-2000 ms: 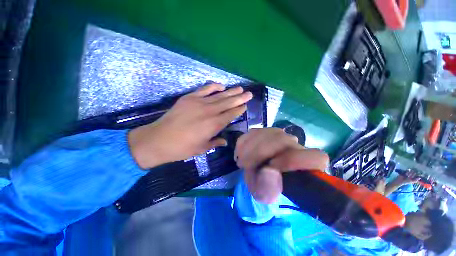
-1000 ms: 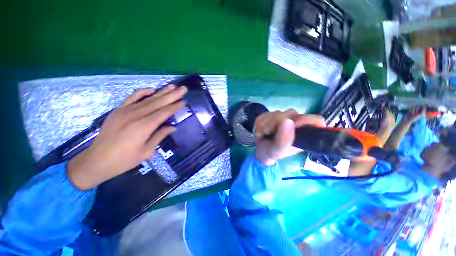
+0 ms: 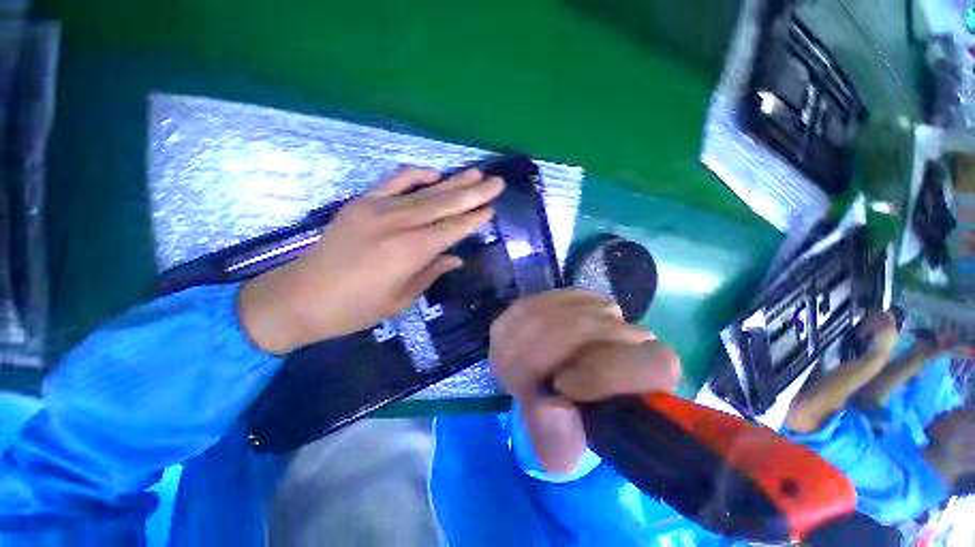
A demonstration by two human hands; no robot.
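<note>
A flat black housing (image 3: 353,369) lies tilted on a silvery-white foam sheet (image 3: 241,160) on the green bench. White bracket shapes and a pale strip show near its middle. My left hand (image 3: 369,251) rests flat on the housing with fingers spread, covering part of it. My right hand (image 3: 577,358) is in a fist around the electric screwdriver (image 3: 727,459), whose orange-red rear points to the lower right. The fist is over the housing's right end; the driver's tip is hidden behind it. A round dark screw dish (image 3: 625,272) stands just right of the housing.
Another black housing (image 3: 813,118) lies on a white sheet at the upper right. Further housings (image 3: 813,310) lie at the right, near another person's arm (image 3: 845,379) in a blue sleeve. Stacked panels (image 3: 24,192) stand at the left edge. The green bench mat (image 3: 428,64) stretches behind the work.
Since one second ago, my right hand with the screwdriver has come from beside the dish back to the housing's right end. My left hand stays on the housing. The camera view has shifted.
</note>
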